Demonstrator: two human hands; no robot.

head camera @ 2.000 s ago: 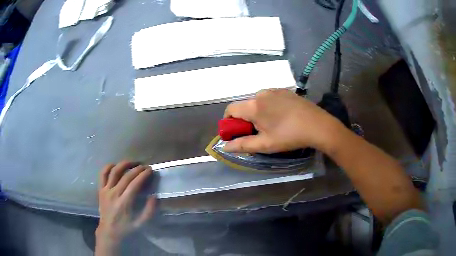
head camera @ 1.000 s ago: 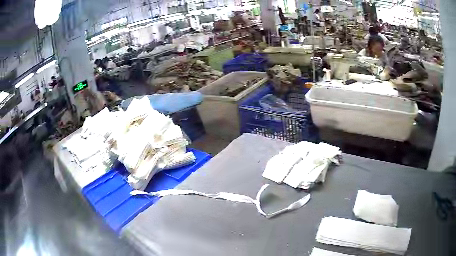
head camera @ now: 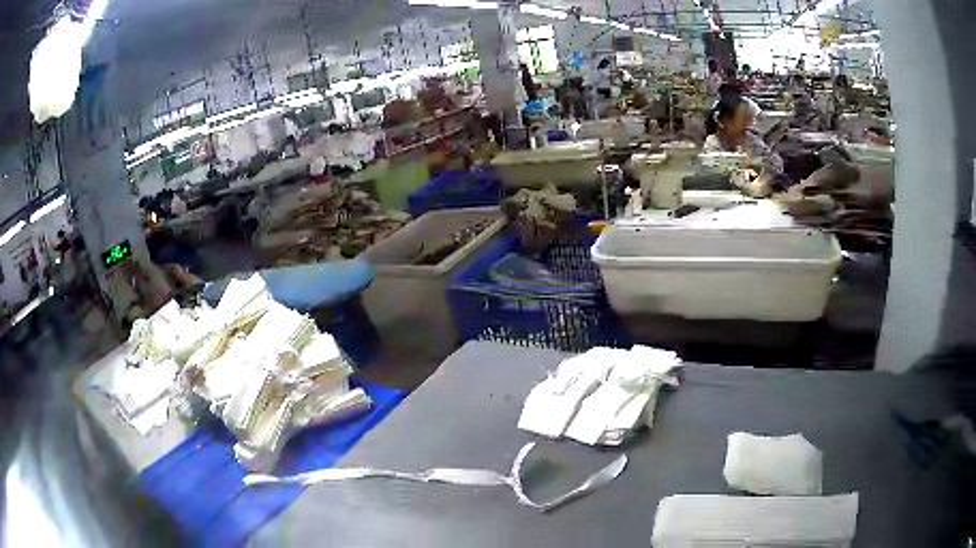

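Note:
Neither of my hands is in the picture. A long white band stack [head camera: 755, 521] lies at the bottom right, cut off by the lower edge. A short white stack of small cut pieces [head camera: 773, 462] lies just beyond it. A white pile of pieces [head camera: 599, 394] with uneven edges lies farther back on the grey table [head camera: 450, 428]. A thin white fabric strip [head camera: 460, 475] lies looped across the table and onto the blue surface at left. The iron is not in view.
A large white cloth pile [head camera: 262, 364] sits at left by a blue surface [head camera: 214, 487]. Behind the table are a blue crate [head camera: 524, 310], a white tub [head camera: 717, 273] and a beige bin [head camera: 423, 268]. A pillar [head camera: 923, 182] stands at right. A person [head camera: 733, 139] sits beyond the tub.
The view has swung up from the tabletop to the room. My hands and the iron have left the picture. Since one second ago, the table things sit lower and farther left in view.

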